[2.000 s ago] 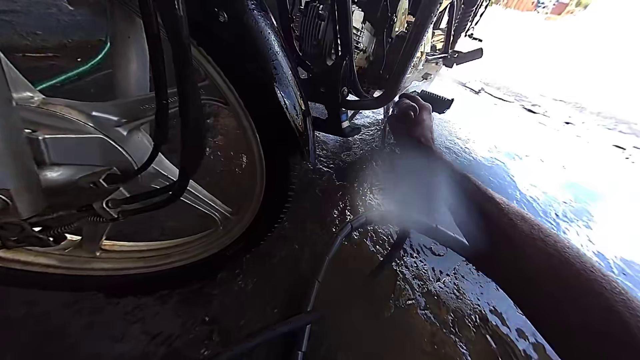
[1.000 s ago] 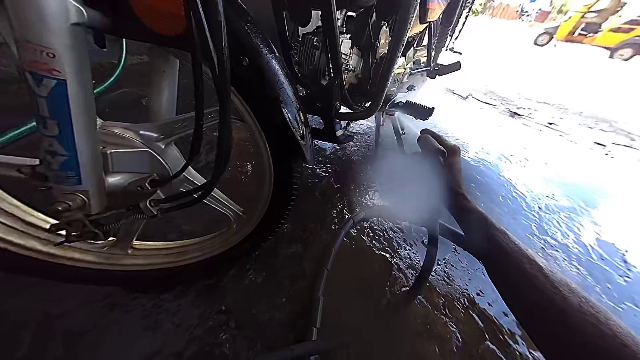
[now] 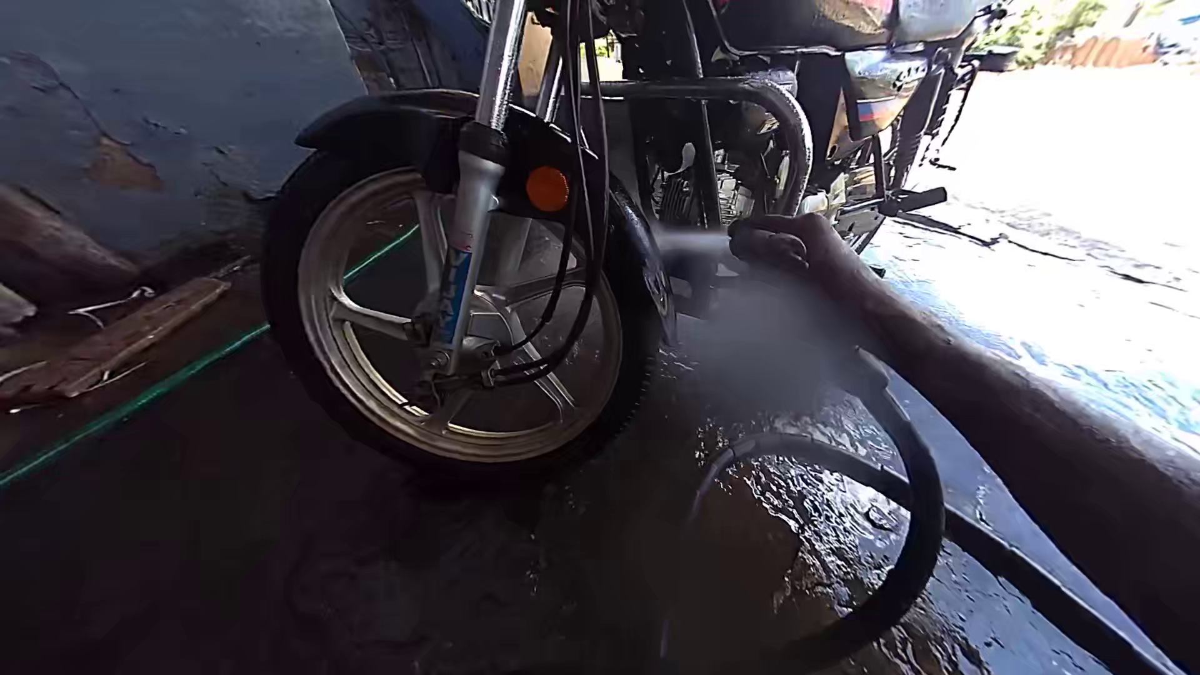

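Note:
My right hand [image 3: 773, 246] comes in from the right side, its fingers closed around what looks like a spray nozzle, mostly hidden by the hand and a misty blur. From the hand a white jet of water [image 3: 689, 241] runs left to the rear of the motorcycle's black front fender [image 3: 642, 246]. A black hose [image 3: 923, 487] hangs below the blur and curves down to the wet ground. The front wheel with its silver cast rim [image 3: 323, 309] stands left of my hand, and the engine [image 3: 731, 197] lies just above and behind it. My left hand is out of view.
A thin green hose [image 3: 178, 375] crosses the ground behind the wheel. At the far left a wooden plank [image 3: 141, 333] lies near a worn, painted wall [image 3: 187, 103]. The motorcycle's crash guard [image 3: 797, 131] juts out above my hand. The floor [image 3: 844, 553] is wet and shiny.
My right hand was beside the foot peg and is now higher on the motorcycle, closer to the front fender, with the jet on it. The view has swung to take in the whole front wheel.

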